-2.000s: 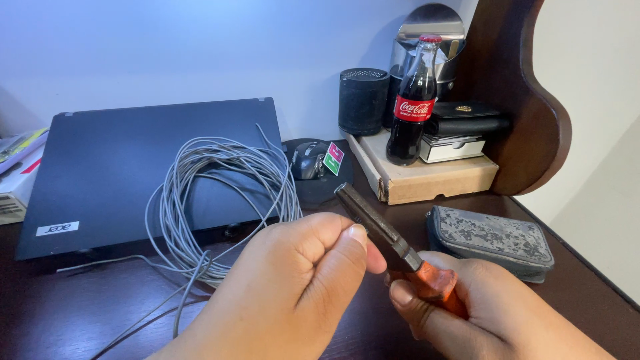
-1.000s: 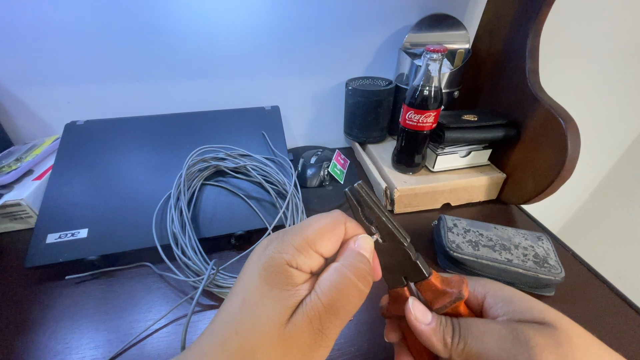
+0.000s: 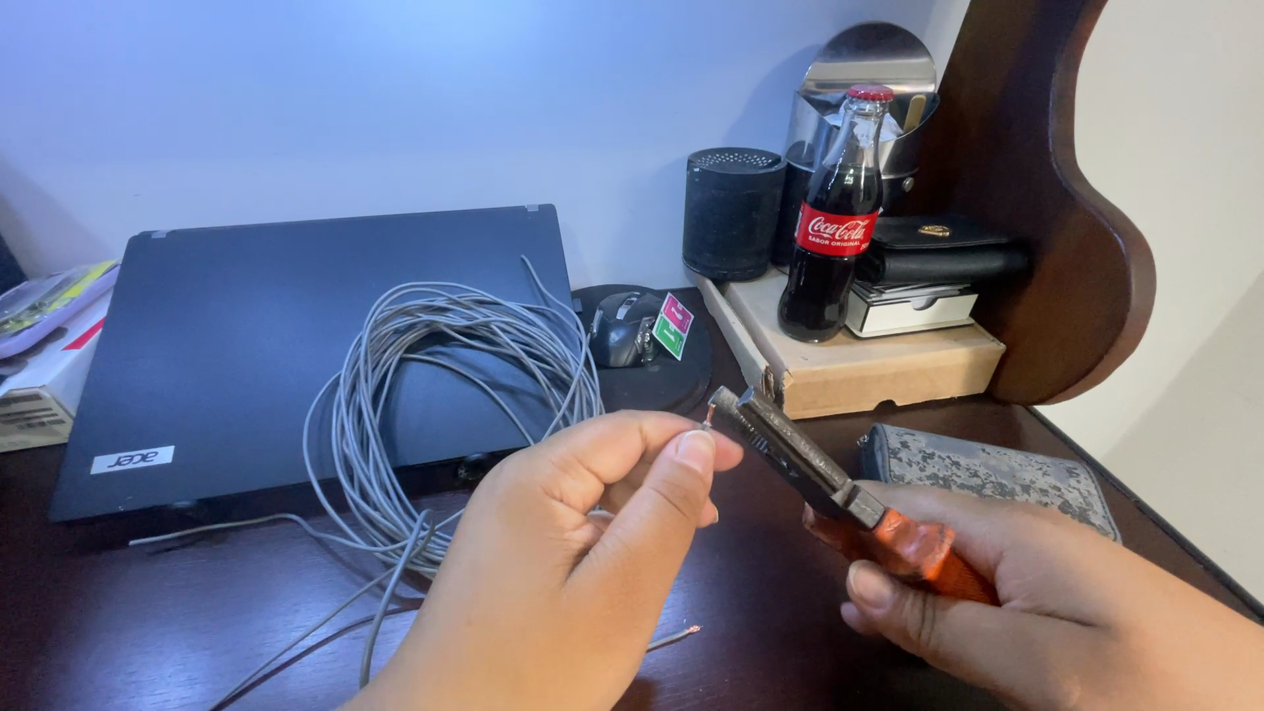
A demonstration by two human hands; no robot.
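Note:
Between the thumb and forefinger of my left hand [image 3: 592, 543] is a thin wire end [image 3: 711, 413] with bare copper strands pointing up. My right hand [image 3: 1007, 583] grips pliers [image 3: 800, 454] by their orange handles; their dark metal jaws lie beside the copper tip, slightly parted. Whether the jaws touch the copper, I cannot tell. Left of my hands, a coil of grey cable [image 3: 365, 425] rests partly on a closed Acer laptop [image 3: 247, 336]. Another cable end [image 3: 676, 639] with bare copper pokes out below my left hand, over the dark wooden desk [image 3: 247, 592].
A Coca-Cola bottle [image 3: 834, 227] stands on a cardboard box [image 3: 889, 370] beside a black cylindrical speaker [image 3: 734, 212] and a black wallet [image 3: 938, 252]. A mouse [image 3: 622, 328] sits behind the pliers. A camouflage-pattern zip case [image 3: 987, 474] lies behind my right hand.
The plier jaws, earlier at my left fingertips, are now just right of them, and the bare copper tip shows. The other copper cable end has come into sight below my left hand.

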